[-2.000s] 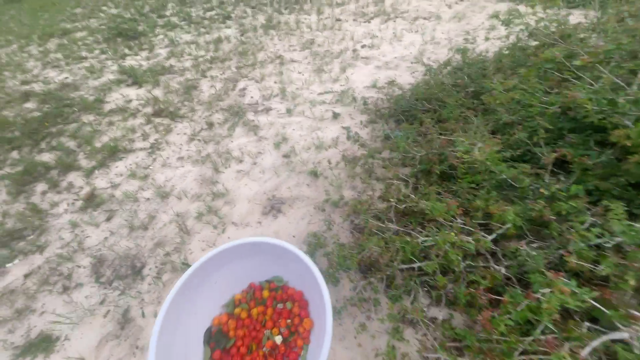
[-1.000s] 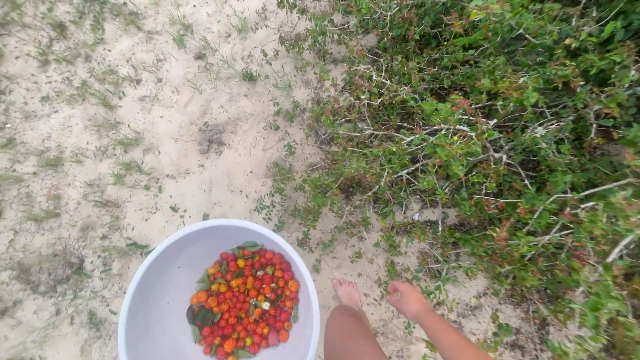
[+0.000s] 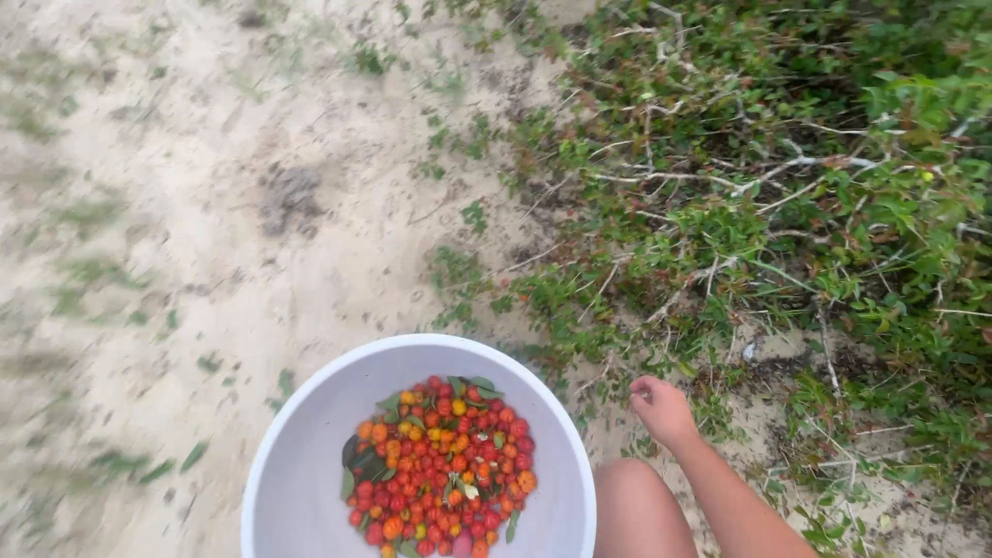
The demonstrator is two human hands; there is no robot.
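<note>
A white bowl (image 3: pixel 418 339) is at the bottom centre, cut off by the lower edge. Red, orange and yellow ribbed berries (image 3: pixel 442 457) lie in it with some green leaves (image 3: pixel 370 463). To the right of the bowl, over the sand beside the bush, is my right hand (image 3: pixel 663 411), its fingers curled; whether something small is between them cannot be made out. My bent knee (image 3: pixel 639 496) shows between bowl and forearm. My left hand is out of sight.
A low leafy bush (image 3: pixel 744 201) with bare pale twigs fills the right side. Pale sand (image 3: pixel 349 256) with grass tufts (image 3: pixel 93 271) lies to the left, with a grey clump (image 3: pixel 291 198) on it.
The view has tilted down and moved on along the bush. My right hand, absent two seconds ago, came into view by one second ago and is still beside the bowl.
</note>
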